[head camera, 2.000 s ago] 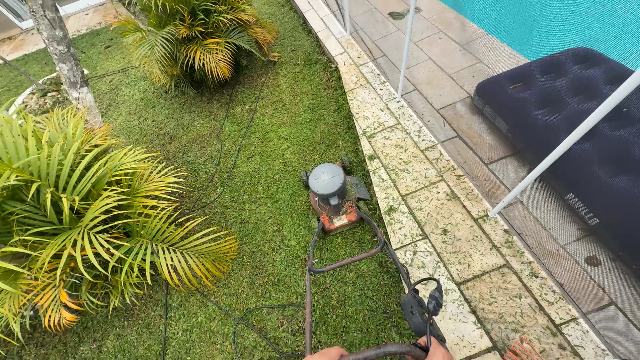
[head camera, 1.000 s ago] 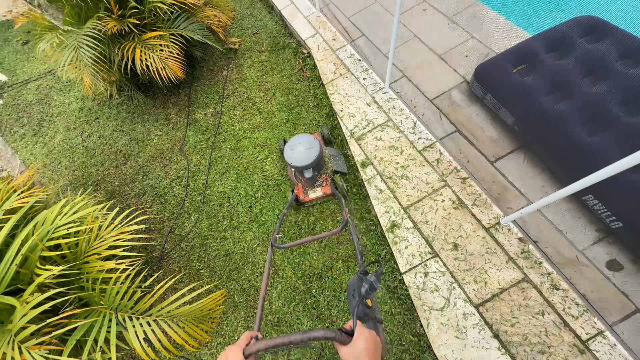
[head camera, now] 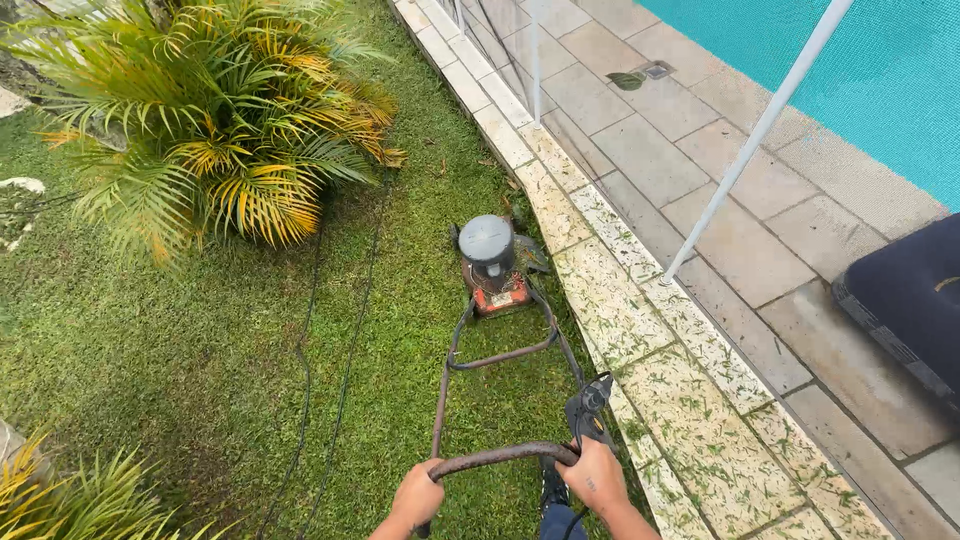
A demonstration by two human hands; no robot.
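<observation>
An electric lawn mower (head camera: 495,266) with a grey motor cover and an orange-red deck stands on the grass beside the stone edging. Its rusty tubular handle (head camera: 502,455) runs back toward me. My left hand (head camera: 417,495) is closed around the left end of the handle, and my right hand (head camera: 594,474) grips the right end. Just ahead of my right hand, a black switch box (head camera: 587,412) with a cord plugged in is fixed to the handle's right side.
Pale stone edging (head camera: 637,322) scattered with clippings borders the grass, with white fence poles (head camera: 750,150) along it. Beyond are paving, a pool (head camera: 862,67) and a dark air mattress (head camera: 907,307). A palm (head camera: 225,127) grows at upper left; black cables (head camera: 306,367) cross the lawn.
The mower has moved forward along the stone edging and now stands beyond the near palm's level, closer to the farther palm. Both hands stay on the handle.
</observation>
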